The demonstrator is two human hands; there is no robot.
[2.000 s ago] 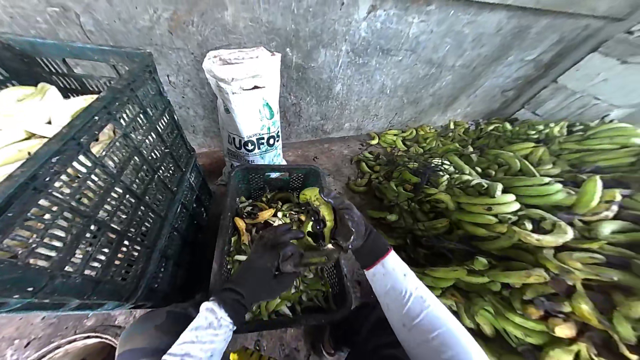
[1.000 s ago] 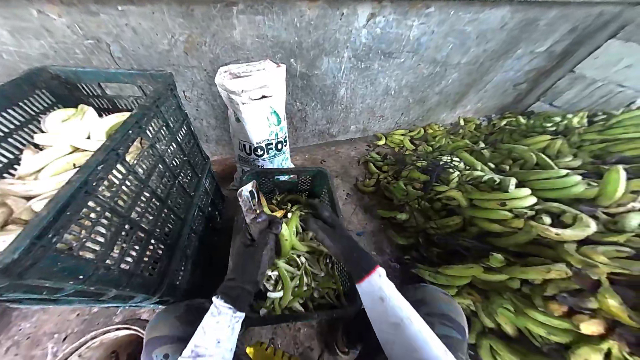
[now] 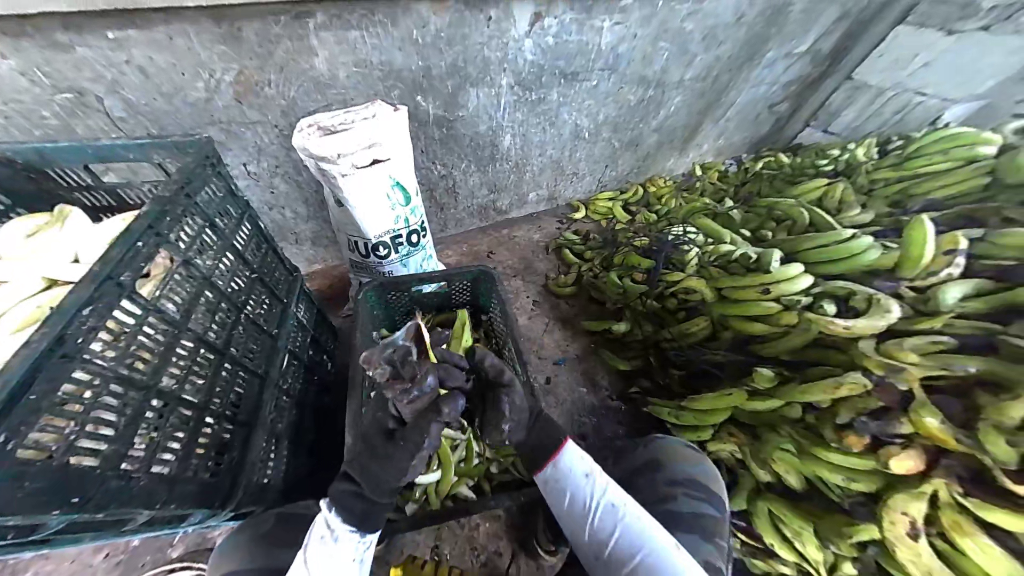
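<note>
My left hand [image 3: 404, 424], in a dark glove, is closed around a green plantain [image 3: 460, 332] and a dark, worn, flat item that I cannot identify. My right hand [image 3: 504, 400], gloved too, touches the same plantain from the right, its fingers bent. Both hands are above a dark green plastic crate [image 3: 508, 320] holding plantain peels [image 3: 460, 472]. The fingers hide part of the plantain and whatever lies between the hands.
Tall stacked plastic crates [image 3: 160, 384] with peeled plantains [image 3: 48, 256] stand at the left. A white printed sack [image 3: 372, 192] leans on the concrete wall [image 3: 512, 104]. Green plantain bunches [image 3: 768, 296] are heaped at the right.
Two seconds ago my right hand held a green plantain above the crate. Since one second ago, both hands have come closer together around the plantain.
</note>
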